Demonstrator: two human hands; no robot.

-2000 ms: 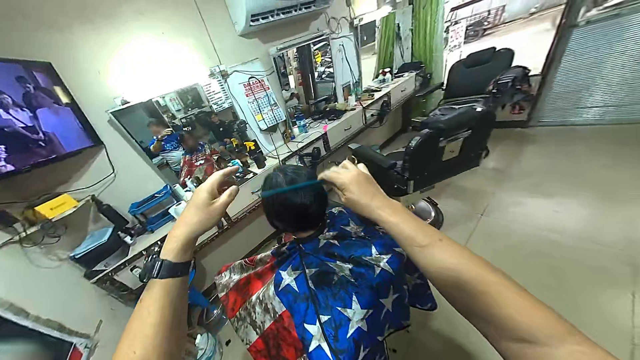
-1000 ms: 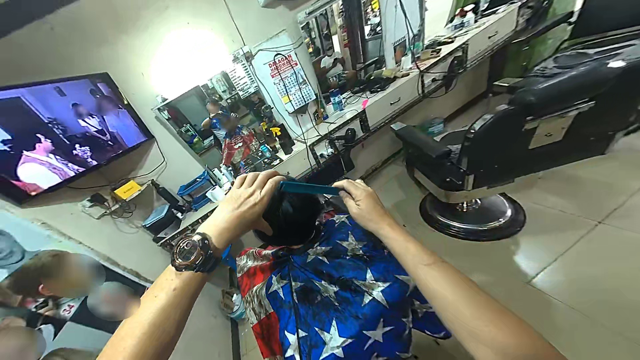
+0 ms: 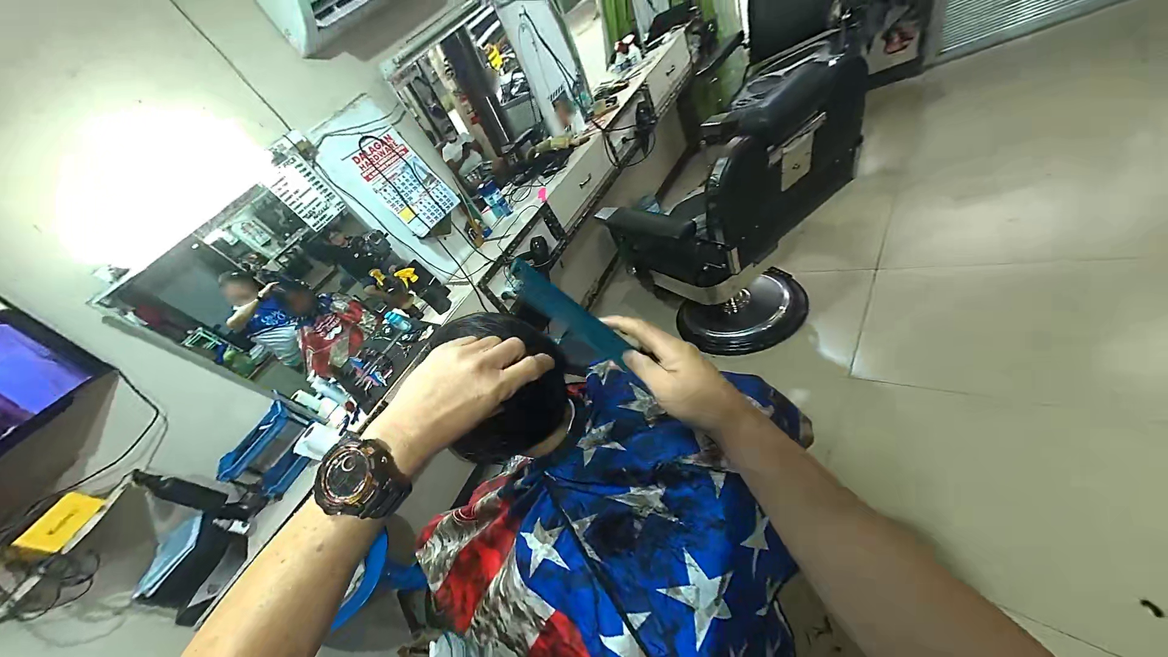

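Observation:
My left hand, with a dark wristwatch on the wrist, rests on the dark hair of a seated person seen from behind. Its fingers are bent over the crown, and whether they grip any hair cannot be told. To the right of the head, my right hand holds a teal comb by one end. The comb slants up and left, above the head's right side. A barber cape with white stars on blue and red and white stripes covers the person's shoulders and back.
A black barber chair stands at the upper right on the tiled floor. Along the wall runs a counter with drawers, cords and bottles, below mirrors. Blue plastic trays and a yellow box lie at the left.
A second ago both hands were at the comb above the head. Now my left hand lies on the hair, and the comb is in my right hand alone, at the head's right.

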